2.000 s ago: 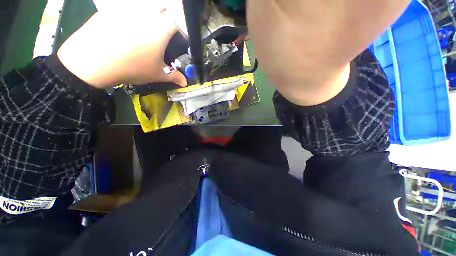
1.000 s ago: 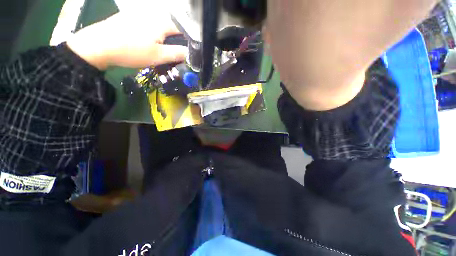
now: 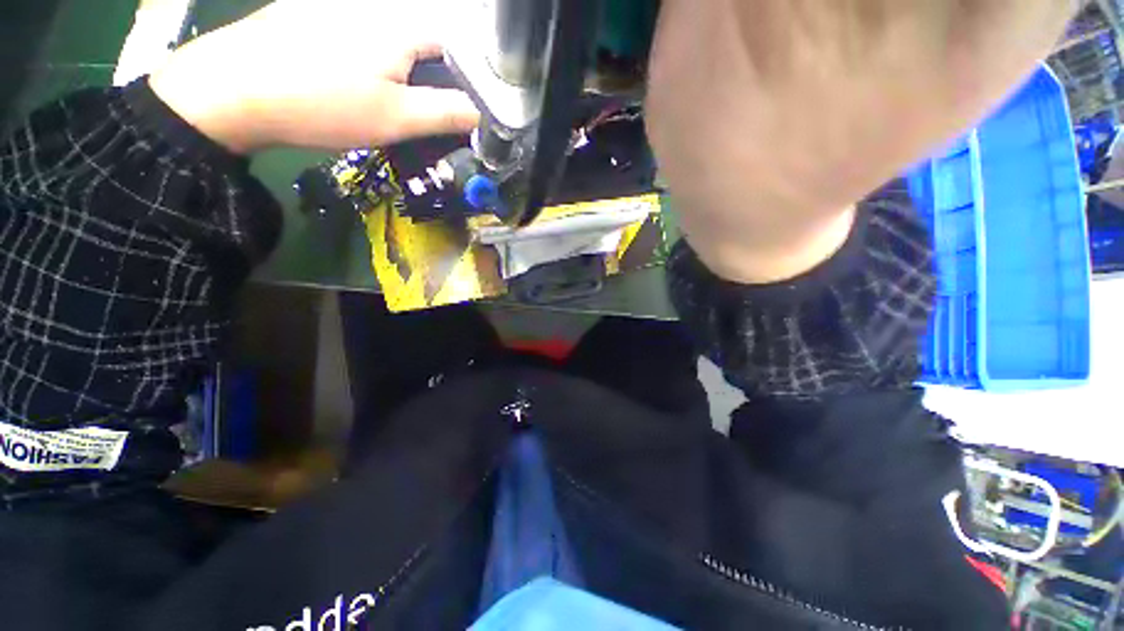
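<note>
My left hand (image 3: 314, 96) comes in from the upper left, with its thumb and a finger around a dark part of the black housing (image 3: 592, 166). The housing lies on the fixture (image 3: 425, 265) with yellow-black edging. The powered screwdriver's silver nose (image 3: 497, 142) stands over the housing beside my thumb, with a blue round part (image 3: 481, 191) at its lower end. A dark hose or cable (image 3: 561, 123) hangs in front. My right hand (image 3: 789, 123) is raised at the upper right; its fingers are cut off or hidden, so its grip does not show.
White padding (image 3: 561, 250) and a small grey-black block (image 3: 561, 284) are at the fixture's front. Small yellow and white parts (image 3: 364, 179) lie left of the housing. A blue bin (image 3: 1029, 234) stands at the right. The green bench (image 3: 321, 265) ends above my lap.
My left hand has shifted up and its thumb now lies beside the screwdriver nose. The small yellow parts are uncovered. The silver tool body shows more, and the hose has swung right.
</note>
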